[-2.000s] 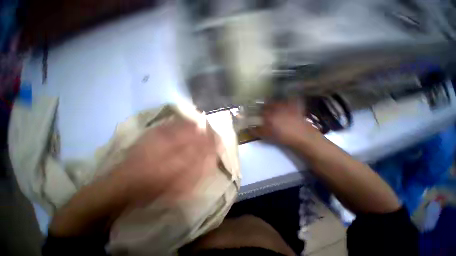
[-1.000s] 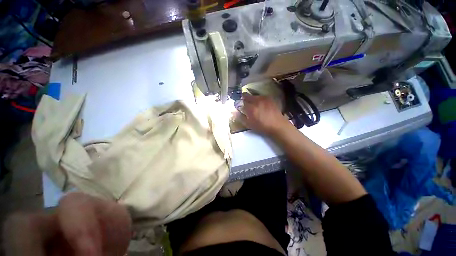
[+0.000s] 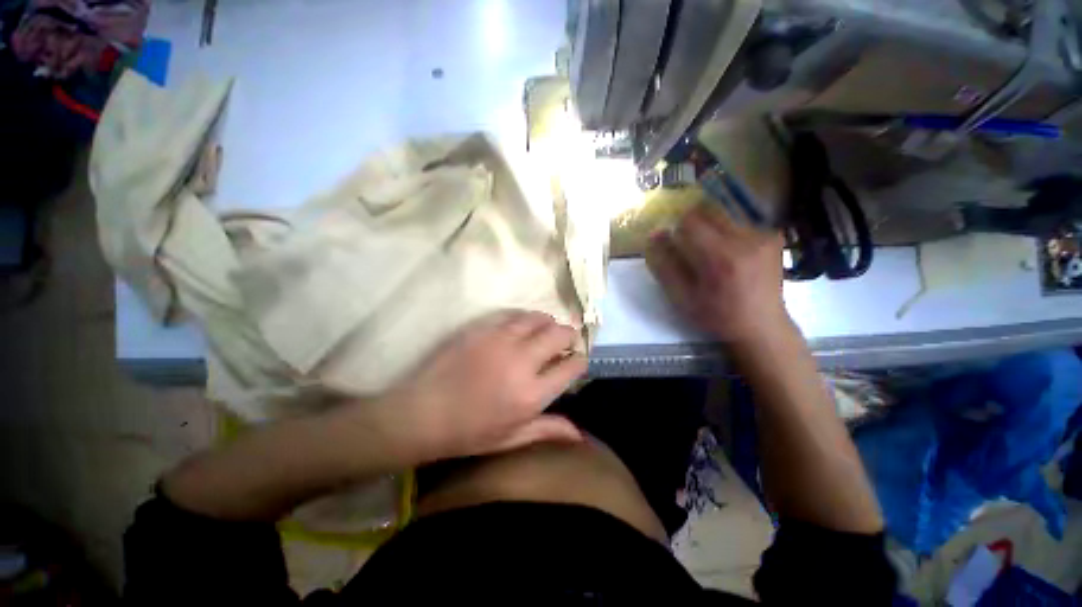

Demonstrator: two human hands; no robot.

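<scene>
The beige garment (image 3: pixel 380 273) lies in a loose heap on the left of the table, its narrow right edge strip (image 3: pixel 579 255) running down from the lit presser foot area (image 3: pixel 650 176). My left hand (image 3: pixel 504 379) is at the garment's lower right corner, fingers bent over the cloth edge at the table's front. My right hand (image 3: pixel 718 267) is right of the needle, over the bed, fingers curled and slightly blurred; whether it holds anything is unclear. Slim blue thread snips (image 3: pixel 733 196) lie just above its fingers. Glare hides the needle point.
The sewing machine head (image 3: pixel 854 71) fills the upper right. Black-handled scissors (image 3: pixel 837 219) lie right of my right hand. A blue pen (image 3: pixel 985 125) rests on the machine. A yellow-rimmed basket (image 3: pixel 409 504) is below the table edge; blue plastic bags (image 3: pixel 961 451) are at lower right.
My left hand has moved from the lower left, away from the cloth, to the garment's lower right corner. My right hand stays near the needle. The view has shifted, so the machine sits further right.
</scene>
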